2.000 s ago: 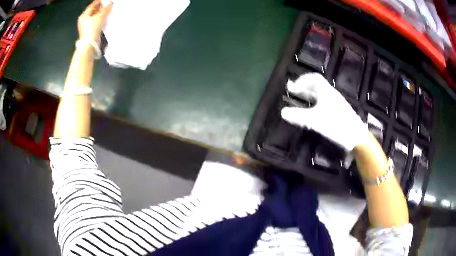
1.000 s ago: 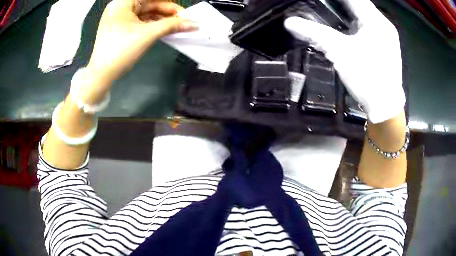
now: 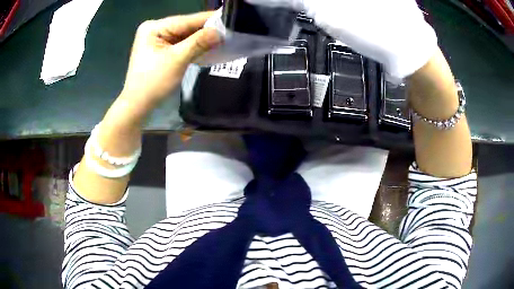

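Observation:
My bare left hand [image 3: 165,61] pinches a white sleeve [image 3: 242,49] between thumb and fingers near the top of the view. My gloved right hand [image 3: 375,34] holds a dark glossy part [image 3: 260,20] against the sleeve; its fingertips are cut off or hidden at the top edge. Whether the part is inside the sleeve or only beside it, I cannot tell. Below is the black blister tray [image 3: 225,121], with glossy black phone-sized parts [image 3: 290,82] in its front pockets. The front left pocket shows a white label with printed marks.
White sleeves [image 3: 66,39] lie stacked on the green bench [image 3: 121,110] at the left. Red tray rims show in the upper corners. A red object [image 3: 25,189] is below the bench at the left.
My left hand has moved slightly down and right with the sleeve. The part in my right hand has moved left to the sleeve. The tray sits a little further left.

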